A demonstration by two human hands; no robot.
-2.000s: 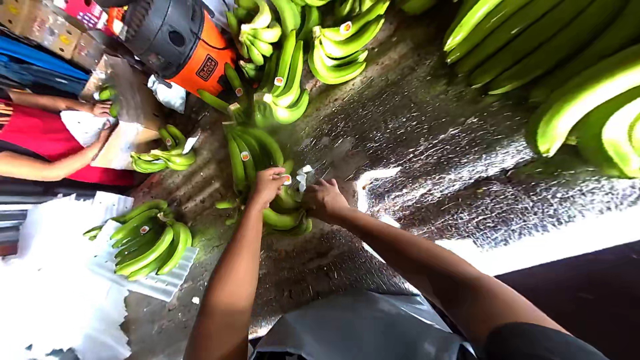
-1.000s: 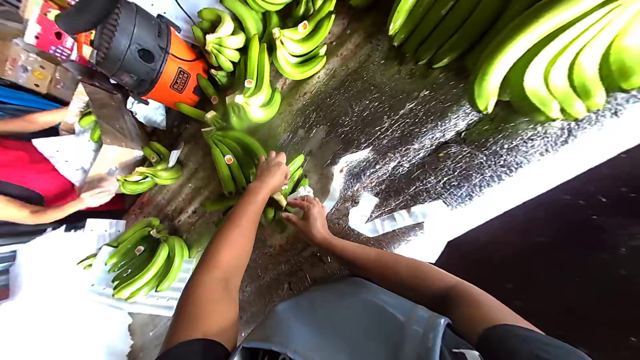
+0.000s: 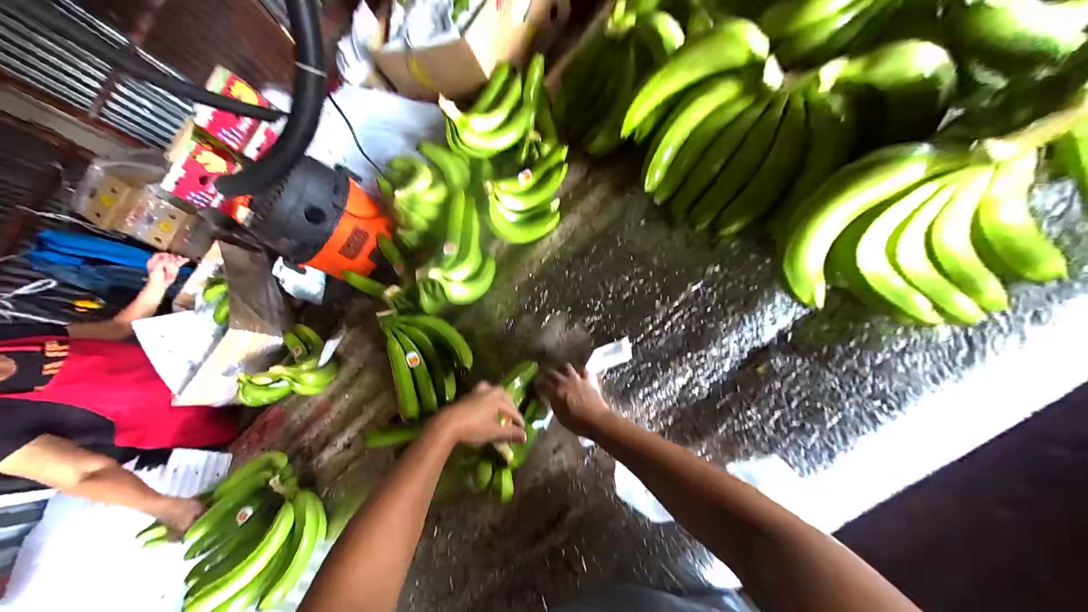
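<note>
My left hand (image 3: 480, 416) is closed on the crown of a small cluster of green bananas (image 3: 520, 382), low in the middle of the view. Just to its right, my right hand (image 3: 574, 395) is beside the same cluster, its fingers blurred; whether it holds anything is unclear. White scraps of paper or plastic (image 3: 610, 355) lie near that hand. Another green banana cluster (image 3: 433, 348) with a sticker rests up and left of my left hand.
An orange and black wet/dry vacuum (image 3: 340, 229) stands upper left. Large banana bunches (image 3: 926, 229) lie upper right on the wet surface (image 3: 663, 314). At the left, a co-worker in a red garment (image 3: 144, 391) touches bananas (image 3: 255, 535) near an open cardboard box (image 3: 246, 340).
The co-worker's one hand has moved down to the bananas at lower left, and the other is raised beside the box. The view has shifted, showing more of the upper area.
</note>
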